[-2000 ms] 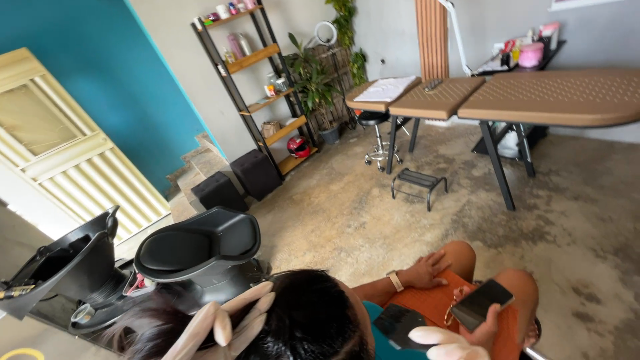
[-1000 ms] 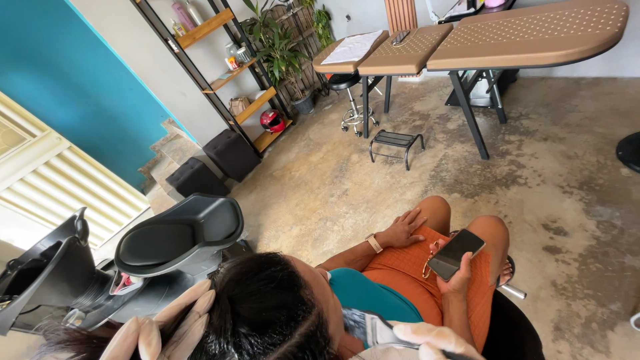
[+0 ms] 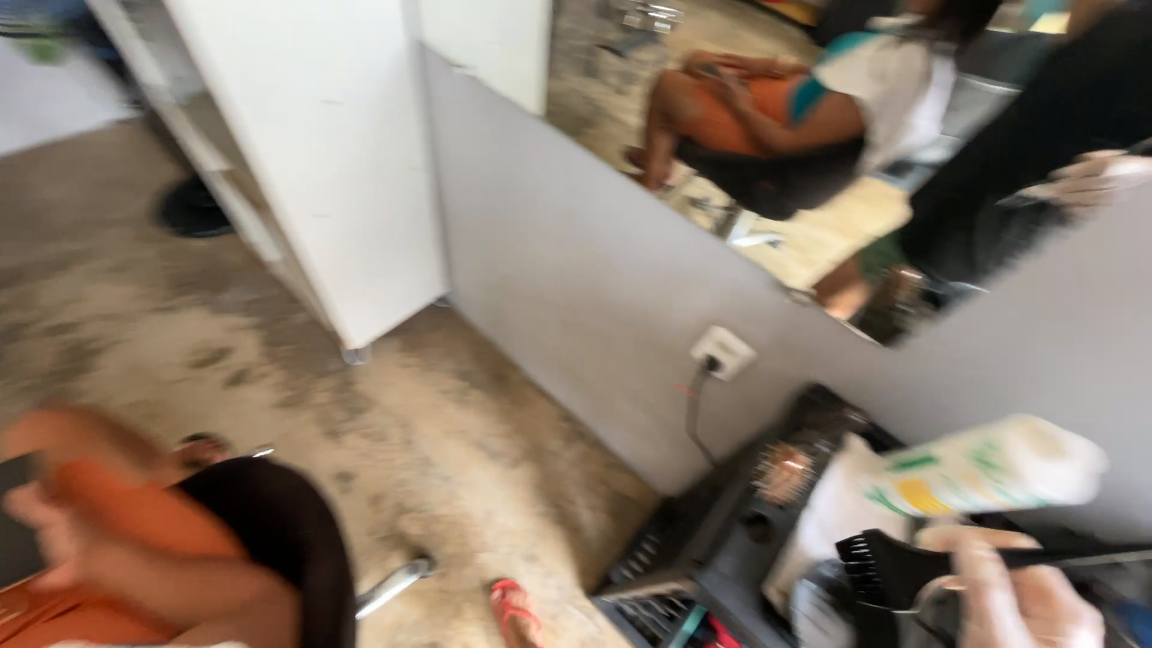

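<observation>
In the lower right, my right hand (image 3: 1008, 585), in a translucent pale glove, holds a black tint brush (image 3: 886, 567) with comb-like teeth at its left end. Just above the brush lies a white bottle (image 3: 990, 468) with green and yellow print, near a white cloth (image 3: 837, 513) on a black salon trolley (image 3: 747, 567). A clear container (image 3: 819, 603) is partly visible below the brush. My left hand is out of view. A seated person (image 3: 171, 558) in an orange skirt is at the lower left, holding a phone (image 3: 18, 522).
A wall mirror (image 3: 765, 135) reflects the seated person and a gloved hand. Below it, a cord hangs from a wall socket (image 3: 723, 353). A tall white cabinet (image 3: 315, 162) stands on the concrete floor. The black chair (image 3: 279, 531) and a foot in a red sandal (image 3: 516, 612) are nearby.
The view has swung far, from the salon floor and massage table to the mirror and trolley. Both gloved hands were at the person's hair; my right hand is now at the trolley with the brush.
</observation>
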